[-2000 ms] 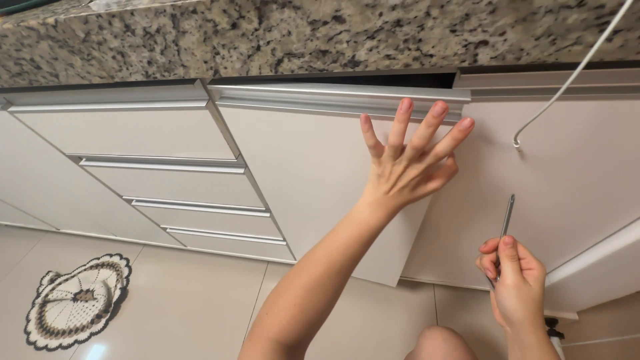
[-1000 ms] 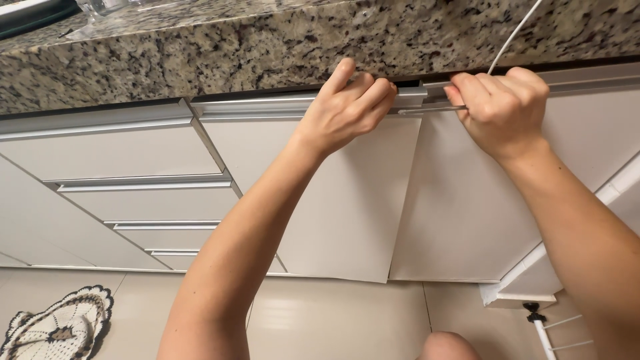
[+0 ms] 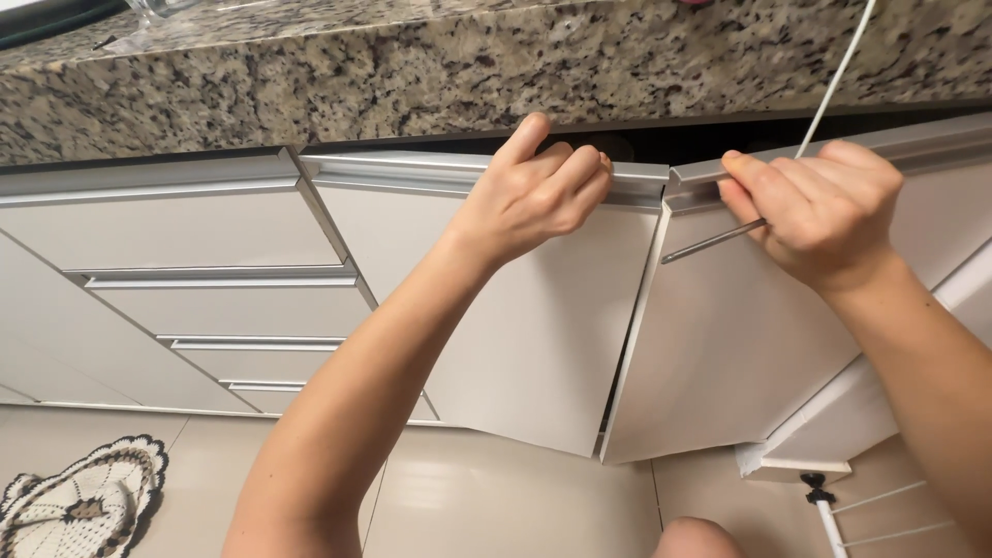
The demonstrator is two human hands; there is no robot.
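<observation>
Two white cabinet doors stand ajar side by side under the counter, dark space showing above them. My left hand [image 3: 535, 190] has its fingers hooked over the metal edge pull of the left door [image 3: 542, 310], thumb raised. At the right door [image 3: 721, 333], my right hand [image 3: 821, 209] grips the metal edge pull and also holds a thin metal screwdriver [image 3: 713, 241], its shaft pointing left and its handle hidden in the palm. A white cord [image 3: 841, 74] hangs down behind my right hand; its lower end is hidden.
A speckled granite countertop [image 3: 349, 85] overhangs the doors. Drawers with metal pulls [image 3: 209, 240] are at the left. A crocheted rug [image 3: 85, 504] lies on the tiled floor [image 3: 465, 496]. At the lower right are a white panel [image 3: 821, 426] and a white metal gate [image 3: 833, 527].
Both hands have moved up to the pulls, my left from the door front, my right from lower down with the screwdriver. The right door has opened outward, and the left door stands further out than one second ago.
</observation>
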